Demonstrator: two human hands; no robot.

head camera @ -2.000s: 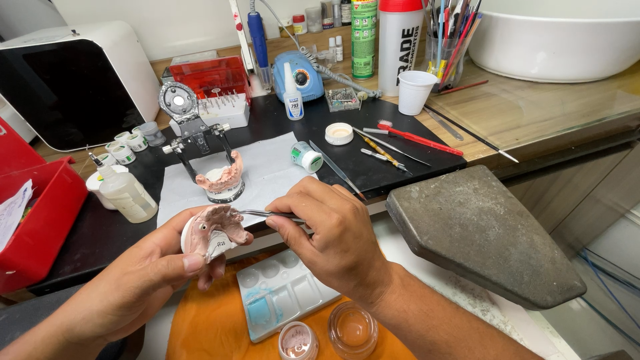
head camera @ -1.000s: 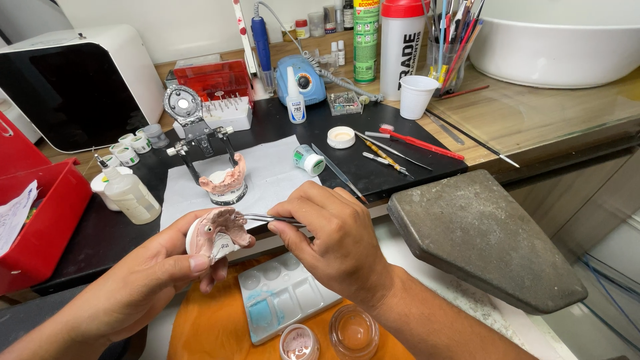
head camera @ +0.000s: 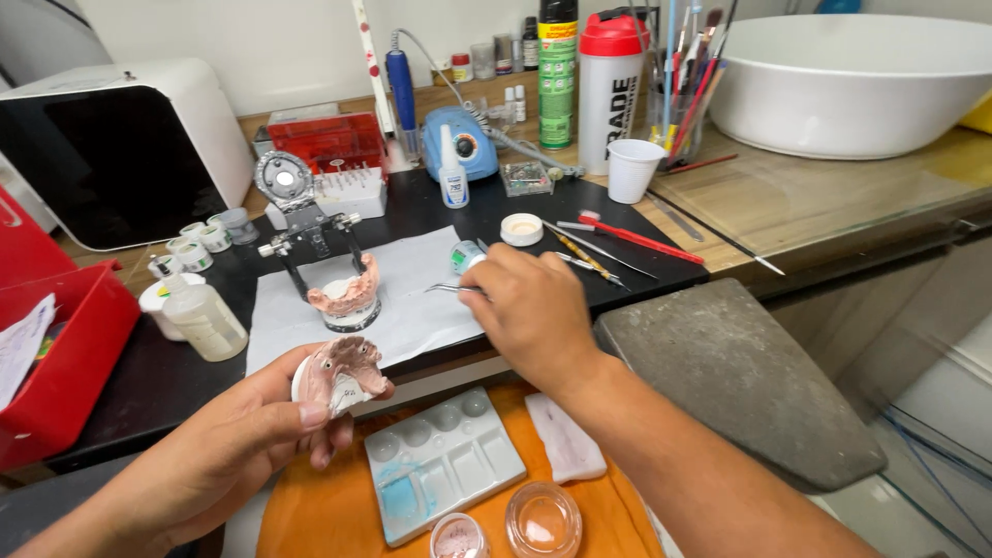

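My left hand [head camera: 271, 418] holds a pink and white dental cast [head camera: 345, 376] by its base, over the near edge of the desk. My right hand [head camera: 531, 306] grips metal tweezers [head camera: 457, 288], whose bent tips point left above the white paper [head camera: 418, 318]. Just behind its fingers lies a small tipped bottle [head camera: 466, 256] with a green and white label. On the paper stands an articulator [head camera: 314, 232] bearing a second pink and white cast [head camera: 347, 294]. Below the hands sits a white mixing palette [head camera: 446, 465] with blue residue in one well.
A pink powder jar [head camera: 459, 536] and a glass dish [head camera: 543, 521] sit on orange cloth. Beyond are a white lid [head camera: 521, 229], a red toothbrush [head camera: 643, 239], a glue bottle [head camera: 453, 174] and a paper-white cup [head camera: 633, 170]. A grey armrest-like slab [head camera: 736, 380] juts out at right.
My right hand has moved away from the cast with the tweezers, to the right and toward the tipped bottle. The cast remains in my left hand. A pale slab beside the palette now shows.
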